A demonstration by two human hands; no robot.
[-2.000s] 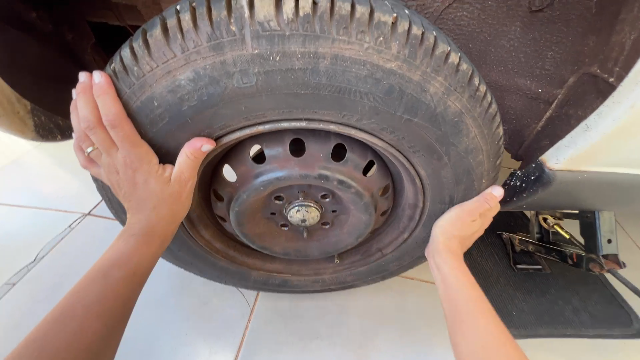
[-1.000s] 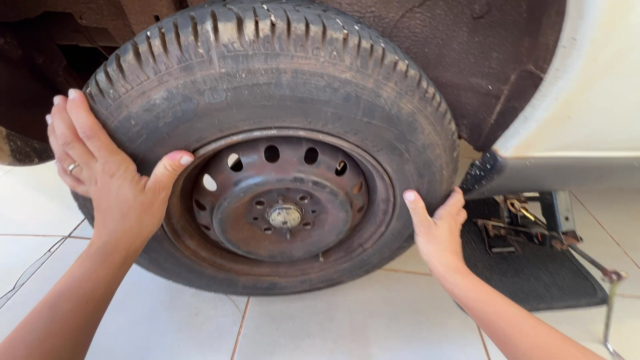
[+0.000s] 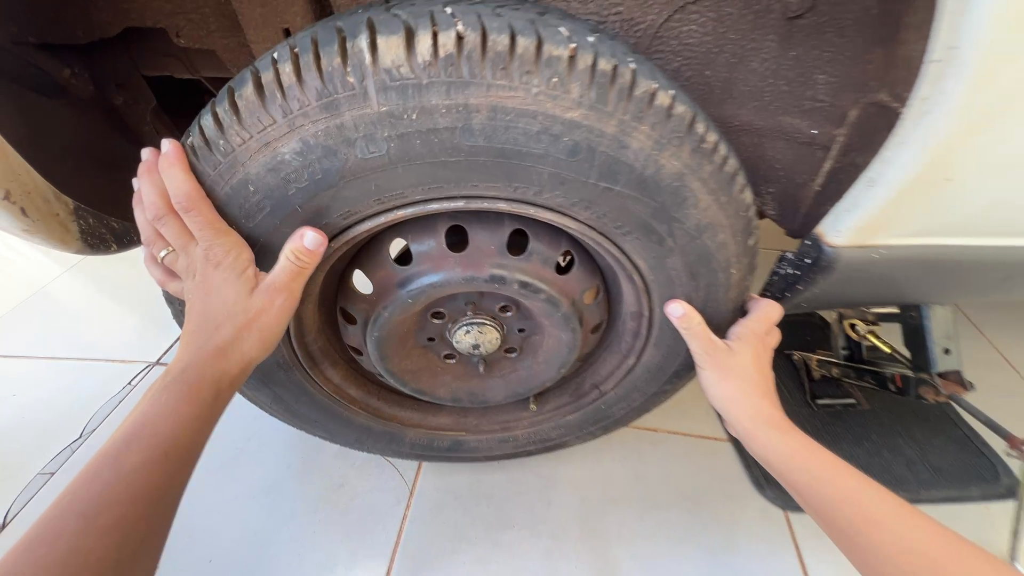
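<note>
A worn car tire (image 3: 480, 136) on a brown steel rim (image 3: 472, 320) stands inside the wheel well, with a round hub center (image 3: 476, 335) and bolt holes around it; I see no bolt heads in them. My left hand (image 3: 220, 268), a ring on one finger, lies against the tire's left side, thumb on the sidewall and fingers at the tread edge. On the opposite side my right hand (image 3: 740, 364) grips the tire's edge, its thumb on the sidewall and the fingertips partly hidden behind.
The brown wheel well lining (image 3: 768, 104) surrounds the tire. At right are the white body panel (image 3: 960, 160) and its grey sill (image 3: 920, 276). Below stands a scissor jack (image 3: 896, 352) with a crank rod, on a black rubber mat (image 3: 896, 448). The floor is light tile (image 3: 552, 512).
My right hand has shifted its hold on the tire's right side, its thumb now on the sidewall. My left hand stays on the left side. The view has shifted somewhat.
</note>
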